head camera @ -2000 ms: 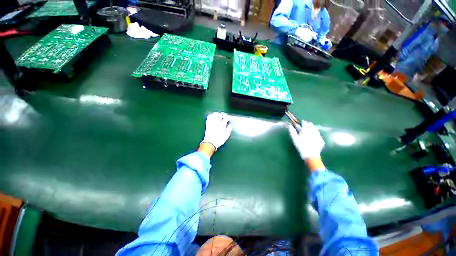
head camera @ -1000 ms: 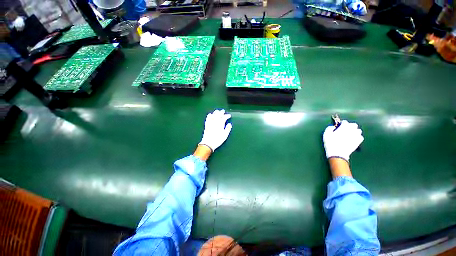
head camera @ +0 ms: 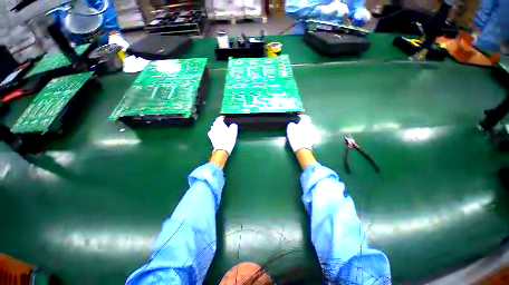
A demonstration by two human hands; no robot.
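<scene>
A green printed circuit board (head camera: pixel 261 86) lies on a dark foam pad (head camera: pixel 259 122) in front of me. My left hand (head camera: pixel 223 136), in a white glove, is at the pad's near left corner. My right hand (head camera: pixel 302 133), also in a white glove, is at its near right corner. The two hands hold the pad between them; the fingertips are partly hidden. Side cutters (head camera: pixel 350 145) with dark handles lie open on the mat, right of my right hand.
A second board (head camera: pixel 162 89) and a third board (head camera: pixel 53 103) lie on pads to the left. A black tool tray (head camera: pixel 240 50), a yellow roll (head camera: pixel 273 49) and a white cloth (head camera: pixel 134 64) are at the back. People in blue work across the bench.
My right hand has let go of the side cutters, now on the mat, and moved left to the pad. My left hand has moved to the pad's left corner. The view has shifted.
</scene>
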